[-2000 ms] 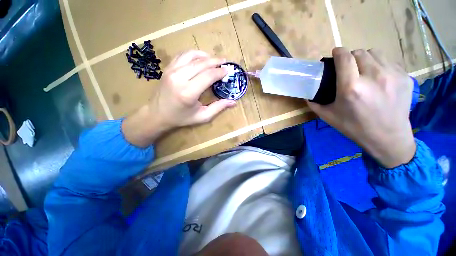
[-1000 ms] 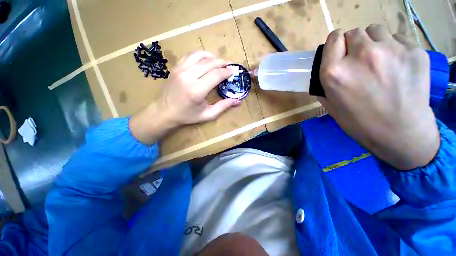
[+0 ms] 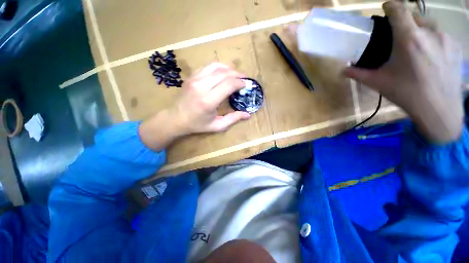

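Note:
My left hand [image 3: 205, 102] holds the round black housing [image 3: 253, 97] on the cardboard, fingertips at its upper rim and thumb below. Silvery and white detail shows inside the housing. My right hand [image 3: 419, 61] grips the large translucent syringe [image 3: 335, 35] around its black band, above the board at the upper right. The syringe is motion-blurred and its needle tip is not clear. The closed black tweezers [image 3: 291, 61] lie on the cardboard between the housing and the syringe.
A loose pile of small black parts [image 3: 166, 68] lies left of my left hand on the taped brown cardboard sheet [image 3: 205, 149]. A tan tape roll [image 3: 11, 118] and a white crumpled tissue [image 3: 34, 127] lie on the green surface at the left. A thin black cable [image 3: 371, 116] crosses the board's right front edge.
The syringe in my right hand has moved up and right, away from the housing, uncovering the tweezers' lower end. My left hand still holds the housing. The whole view has shifted slightly.

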